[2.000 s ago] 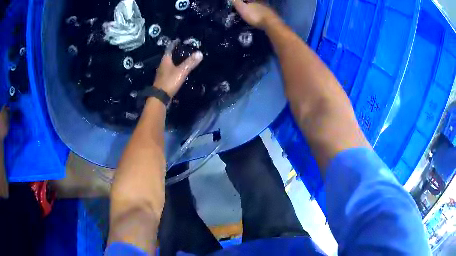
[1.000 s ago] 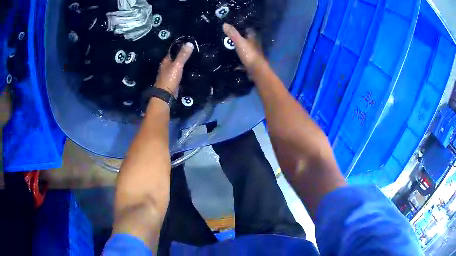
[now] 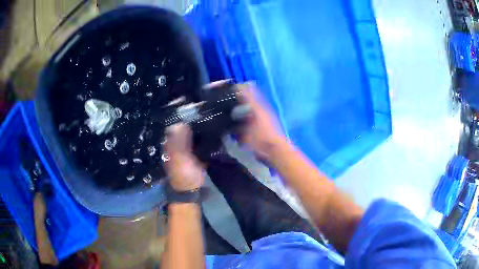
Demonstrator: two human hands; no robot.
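The grey-blue tub (image 3: 121, 205) is full of glossy black 8-balls (image 3: 124, 87) with white number circles. A crumpled whitish cloth or wrap (image 3: 100, 116) lies on the balls. My left hand (image 3: 184, 160) and my right hand (image 3: 257, 118) hold a cluster of black 8-balls (image 3: 210, 113) between them, over the tub's right rim. The held balls and both hands are motion-blurred, so the ball count and exact finger positions are unclear.
A bright blue tray (image 3: 315, 79) with ribbed walls stands right of the tub, on other blue trays. At lower left is a smaller-looking blue tray (image 3: 73, 231) with another person's hand and forearm (image 3: 43, 226) in it. Brown board lies below the tub.
My hands have come out of the tub and now hold balls together at its right rim. The view has turned right, showing the tub further left and more of the blue tray's inside.
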